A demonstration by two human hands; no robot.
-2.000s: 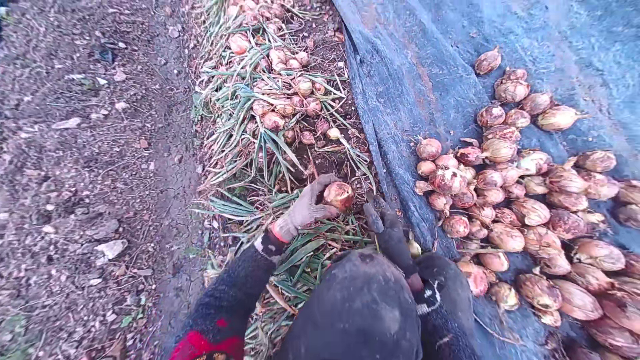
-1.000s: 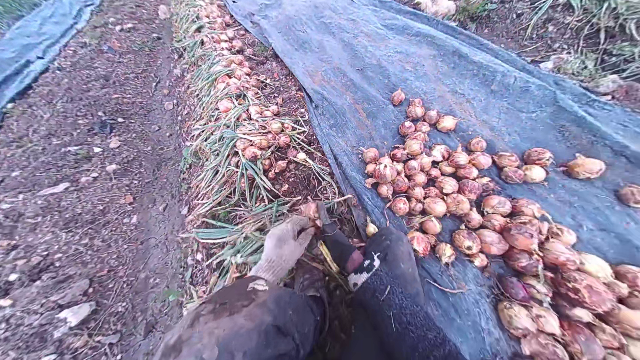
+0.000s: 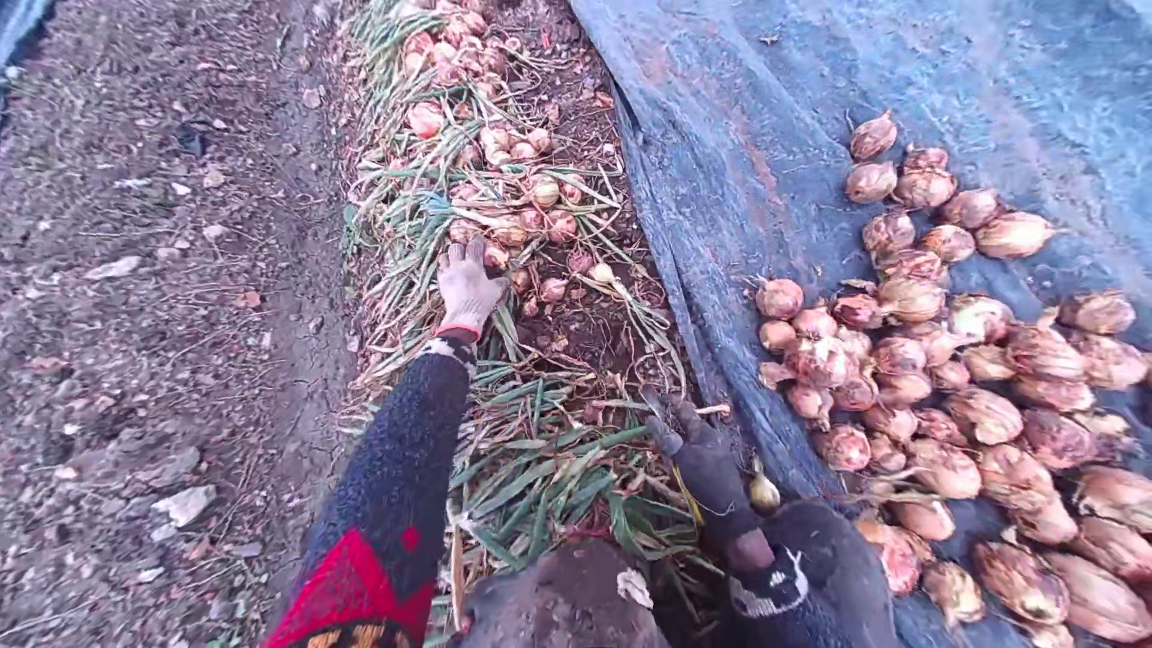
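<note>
My left hand (image 3: 470,283), in a pale knit glove, reaches forward with its fingers apart at the near edge of a row of onions (image 3: 510,231) with green and dried tops. Its fingertips touch or hover over the bulbs; which, I cannot tell. My right hand (image 3: 711,463), in a dark glove, is low beside the edge of the blue sheet, closed around a small dark cutting tool (image 3: 661,421), probably shears or a knife; the handle is hidden in the glove. A small onion (image 3: 764,491) lies just right of that hand. Cut green onion leaves (image 3: 549,468) lie between my arms.
On the right, a blue ground sheet (image 3: 720,171) bears a large pile of topless onions (image 3: 985,414). Bare soil with stones (image 3: 184,506) runs along the left. My dirt-marked knee (image 3: 558,598) is at the bottom, beside the leaves.
My left hand, which held an onion two seconds ago, has moved forward from near my right hand to the onion row and holds nothing now. My right hand stays low by the sheet.
</note>
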